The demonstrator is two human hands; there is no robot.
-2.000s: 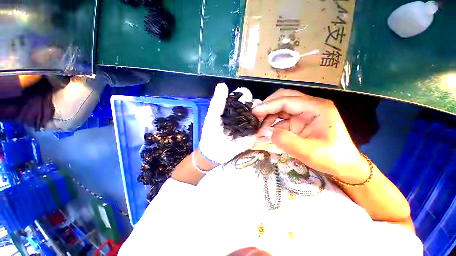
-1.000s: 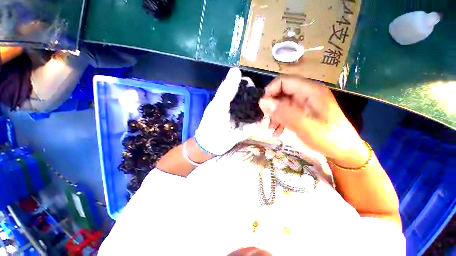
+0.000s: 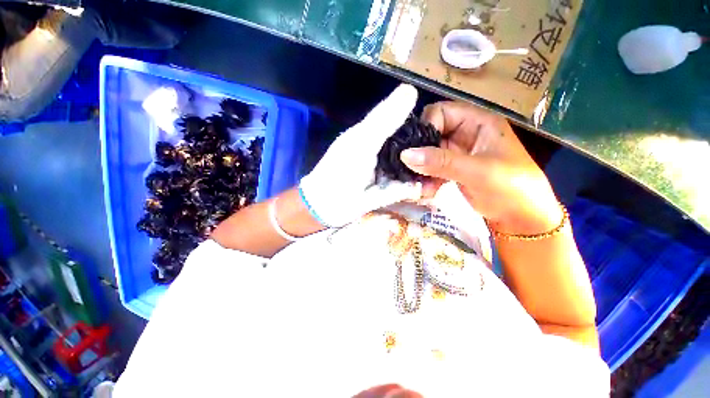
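Observation:
A dark ruffled flower head (image 3: 401, 146) is held between my two hands, just below the bench edge and above my lap. My left hand (image 3: 354, 167), in a white glove, cups it from the left with the thumb up. My bare right hand (image 3: 486, 155) holds it from the right, its thumb on the cluster's front. The right fingers behind it are partly hidden. A white glue dish (image 3: 467, 49) with a thin handle rests on the cardboard sheet (image 3: 436, 74). A white squeeze bottle (image 3: 658, 49) lies on the bench at the upper right.
A blue crate (image 3: 115, 179) of dark clusters with gold glints stands at the left. The green bench (image 3: 599, 85) crosses the top. Stacked blue crates (image 3: 630, 264) are at the right, with dark pieces at lower right. Another person's clothed limb (image 3: 39, 62) shows at upper left.
The view has shifted, so the crate sits further left and the bench higher. My right hand, earlier pinching at the cluster's edge, now has its thumb laid over the cluster.

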